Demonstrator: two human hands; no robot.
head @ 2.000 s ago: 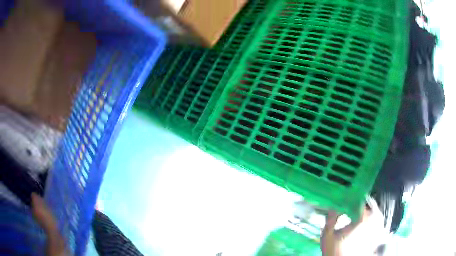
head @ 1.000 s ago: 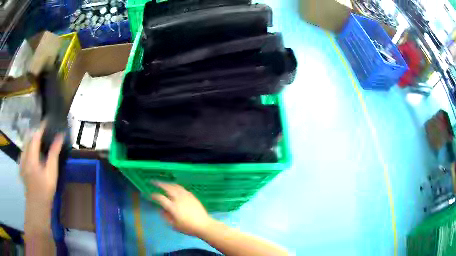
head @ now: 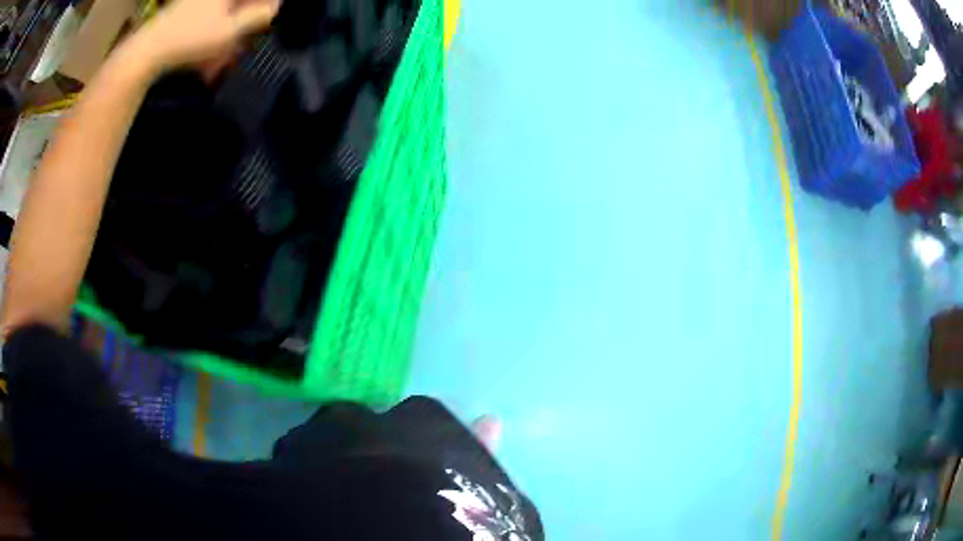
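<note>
A green crate [head: 385,211] stands at the left, filled with black plastic housings [head: 243,201]; some show rows of small slots. The picture is blurred and single housings are hard to tell apart. My left hand [head: 216,32] is bare, over the far part of the housings at the top edge, partly cut off. Its fingers are blurred; I cannot tell whether it grips a housing. My right hand cannot be made out. A small pinkish patch beside the dark clothing at the bottom is too small to name.
A blue crate [head: 845,116] with parts in it stands at the upper right, beside a red object [head: 931,159]. Another blue crate [head: 143,386] shows partly below the green crate's near left corner. A yellow line [head: 794,306] runs along the light blue floor [head: 612,264].
The view has shifted, and the green crate now lies further left and fills the upper left. My left hand has moved from the left side to over the housings. My right hand has left view.
</note>
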